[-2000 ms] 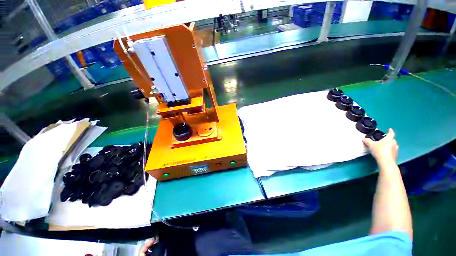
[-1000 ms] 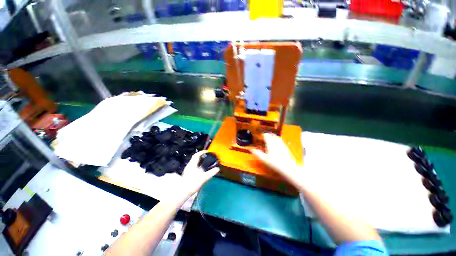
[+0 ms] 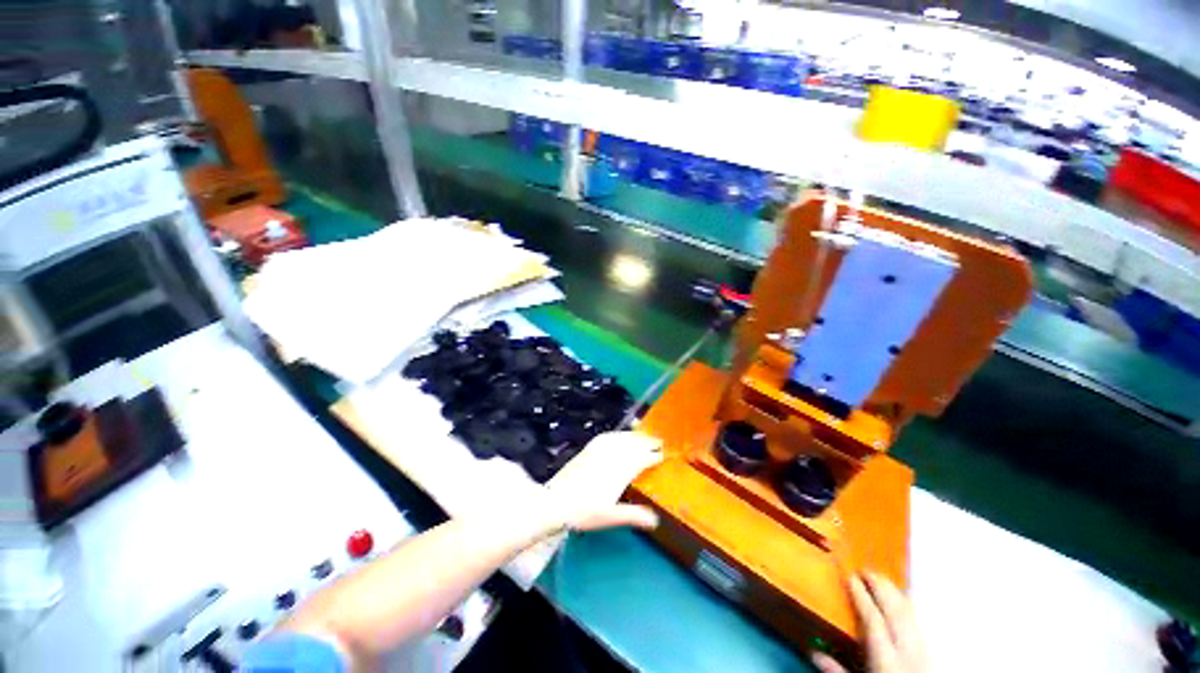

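Note:
The orange press (image 3: 737, 539) stands in front of me with its grey-blue plate raised at the back. Two round black housings sit side by side in its nests, a left one (image 3: 741, 448) and a right one (image 3: 805, 485). My left hand (image 3: 608, 481) is at the left front corner of the press base, fingers apart, with nothing seen in it. My right hand (image 3: 879, 628) is at the right front corner, fingers spread on or by the base, partly cut off by the bottom edge. A heap of black parts (image 3: 520, 394) lies left of the press.
Paper sheets (image 3: 382, 283) are stacked behind the heap. The white robot base (image 3: 263, 487) is at left, with a red button (image 3: 359, 543) and a black part (image 3: 61, 421) on its orange fixture. A white sheet (image 3: 1000, 579) with black parts at its edge lies right.
The view has turned left. The housing from my left hand is gone from it, and a second housing now sits in the press. My right hand has moved from the nests to the right front corner.

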